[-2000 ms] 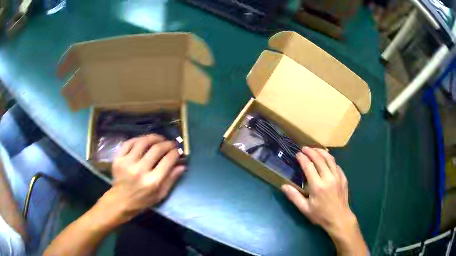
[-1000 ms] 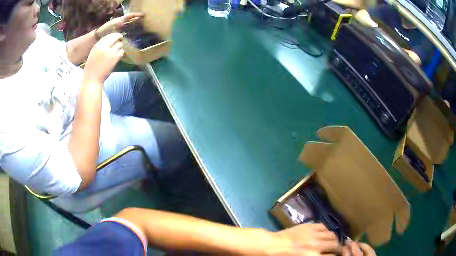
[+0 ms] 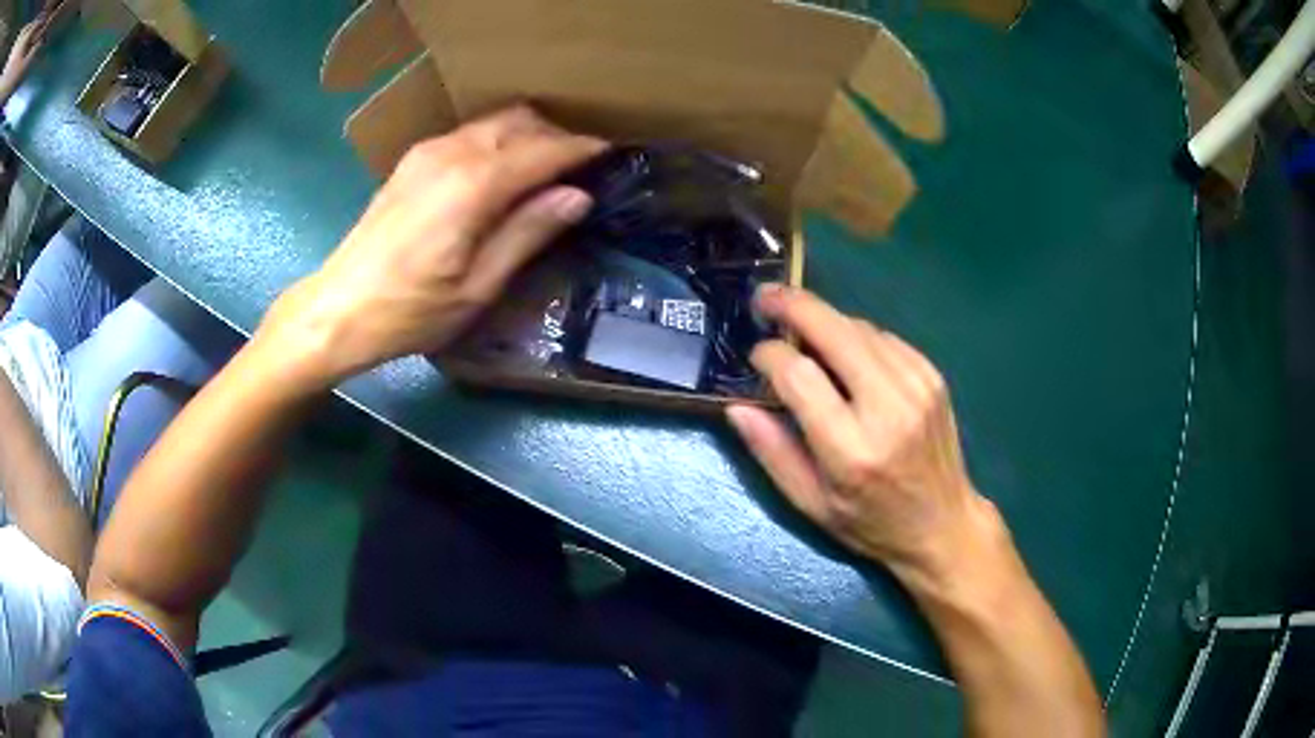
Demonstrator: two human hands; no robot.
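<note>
An open brown cardboard box lies in front of me near the table edge, its lid standing up behind it. Inside are a dark rectangular block with a small printed code label, black cable and shiny clear plastic. My left hand reaches over the box's left side, fingers bent above the contents. Its fingertips touch or hover over the cable; I cannot tell which. My right hand is at the box's right end, fingers over the inside and thumb outside the front wall, gripping that corner.
The green table curves around the box, with its pale edge near me. Another open box with dark contents lies at the upper left. A seated person's legs and arm show at the left. A white tube is at the upper right.
The view has swung back from the seated person and large black device to the near table edge. An open box now lies centrally between both hands, which are spread apart at its two sides.
</note>
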